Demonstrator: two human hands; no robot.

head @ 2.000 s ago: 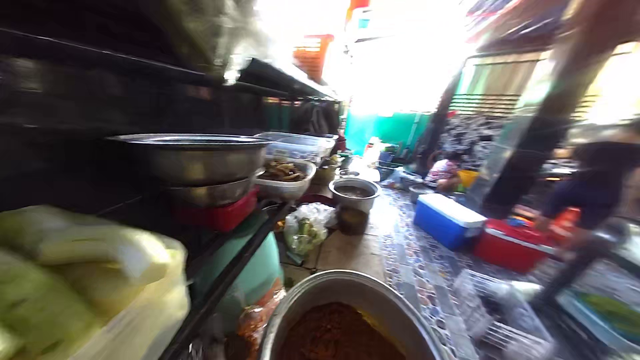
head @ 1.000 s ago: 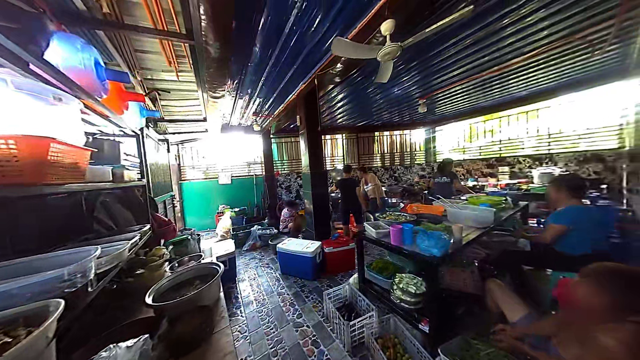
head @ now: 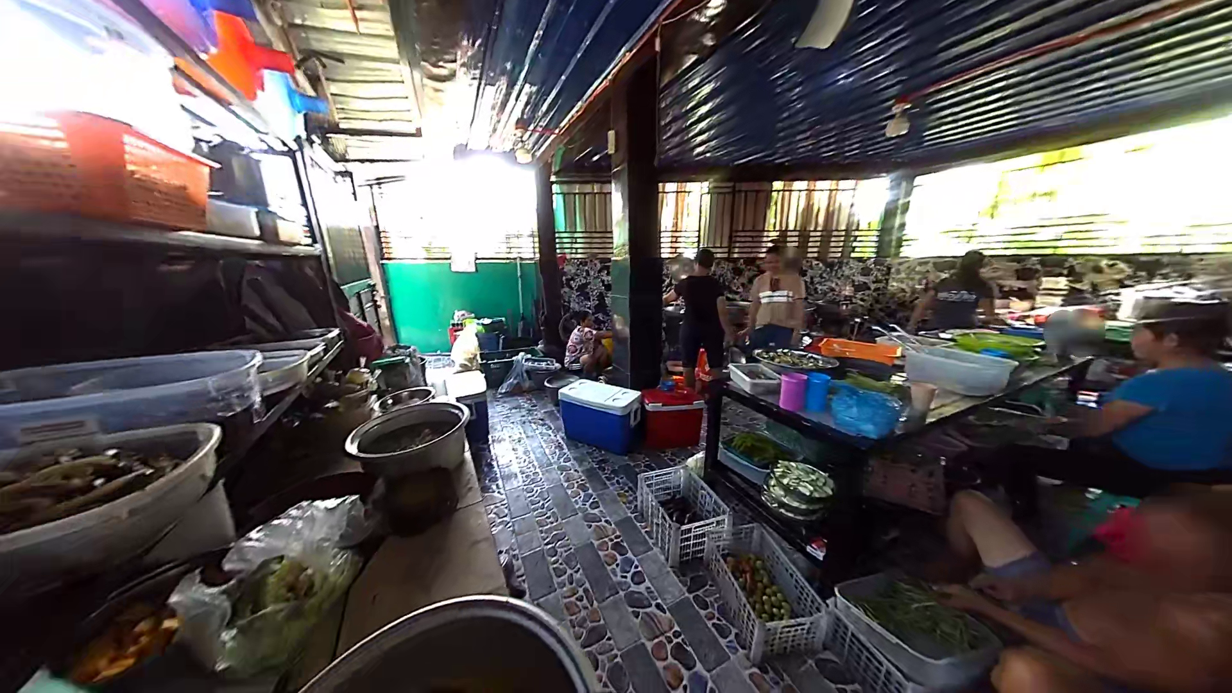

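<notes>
Neither my left hand nor my right hand is in the head view. Closest to me, at the bottom edge, is the rim of a large metal pot (head: 452, 616), cut off by the frame. Left of it a clear plastic bag with green contents (head: 279, 587) lies beside a bowl of orange-brown food (head: 125, 640). Further along the same counter stands a metal pot (head: 409, 438) with dark contents. A whitish tub of brownish pieces (head: 87, 481) sits at the left edge, in front of a clear plastic bin (head: 135, 380).
A tiled aisle (head: 597, 558) runs ahead. Blue (head: 600, 416) and red (head: 672, 419) coolers stand in it. White crates (head: 765, 592) line a black table (head: 770, 409). A person in blue (head: 1155, 414) and another (head: 1116, 597) sit at right; several people are further back.
The view has swung up and right since the first frame, then partly back down. The large pot's rim shows at the bottom again, after being out of view one second ago.
</notes>
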